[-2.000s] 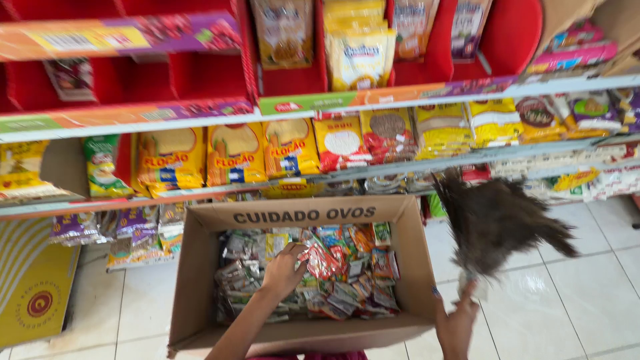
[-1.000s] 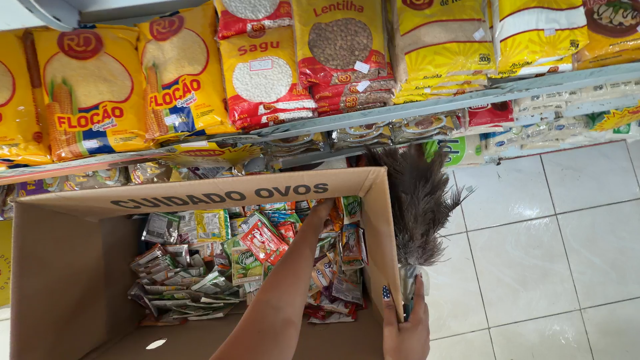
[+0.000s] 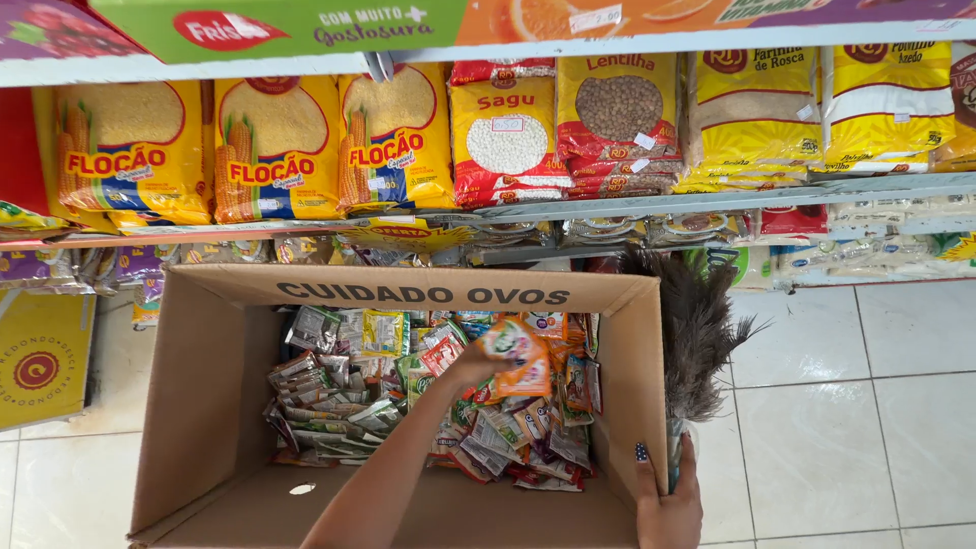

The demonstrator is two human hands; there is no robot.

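An open cardboard box (image 3: 200, 381) holds a heap of small foil sachets (image 3: 381, 415). My left hand (image 3: 476, 364) is inside it, its fingers closed on orange sachets (image 3: 526, 375) above the heap's right half; how many it grips I cannot tell. At the box's right wall is my right hand (image 3: 671, 488), holding the handle of a dark feather duster (image 3: 694, 335) against the outside of the cardboard. The duster's feathers point up, beside the box's upper right corner. One painted thumbnail or fingernail shows at the wall's edge.
Beyond the box runs a shelf edge (image 3: 762, 200) with bags of corn flakes (image 3: 274, 145), sago (image 3: 507, 141) and lentils (image 3: 619, 107). Lower shelves with packets reach close behind the box. A yellow panel (image 3: 42, 358) stands at the left; white floor tiles (image 3: 808, 450) lie at the right.
My left hand has come from the box's far right part towards its middle, with orange sachets now visible in it. My right hand stays at the right wall with the duster.
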